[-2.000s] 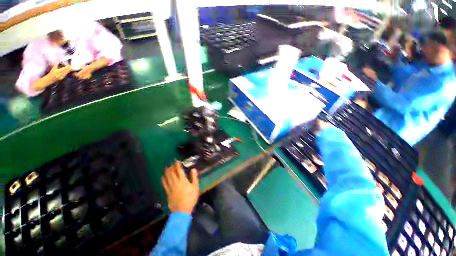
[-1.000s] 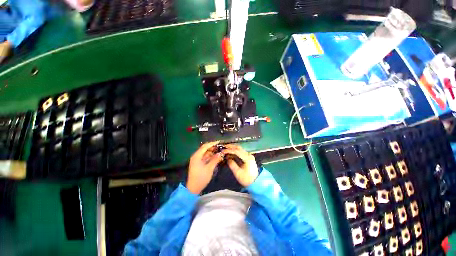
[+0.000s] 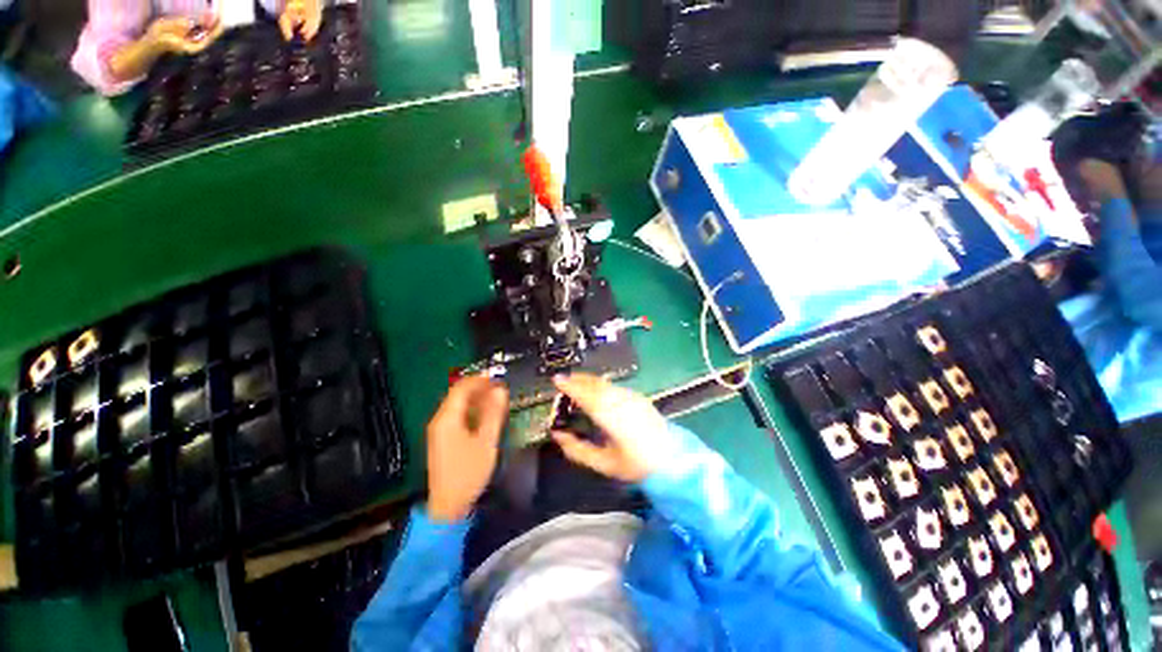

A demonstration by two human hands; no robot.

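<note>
The black press fixture (image 3: 551,299) stands at the centre of the bench, its red-orange toggle handle (image 3: 542,176) upright. Small side clamps with red tips lie low on its left and right. My right hand (image 3: 618,427) is just in front of the fixture's base, thumb and fingers closed around a small dark part (image 3: 562,410), mostly hidden by the fingertips. My left hand (image 3: 466,439) is at the front left corner of the base, fingers curled and apart from the right hand; no part shows in it.
A black tray (image 3: 191,439) at left holds two pale square modules. Another black tray (image 3: 816,382) at right holds rows of them. A blue box unit (image 3: 752,274) with a clear tube (image 3: 873,121) stands right of the fixture, a looping cable beside it. Other people's hands show at upper left and right.
My hands were together in front of the fixture a second ago. My left hand has moved away to the left, towards the left side clamp. The view has shifted.
</note>
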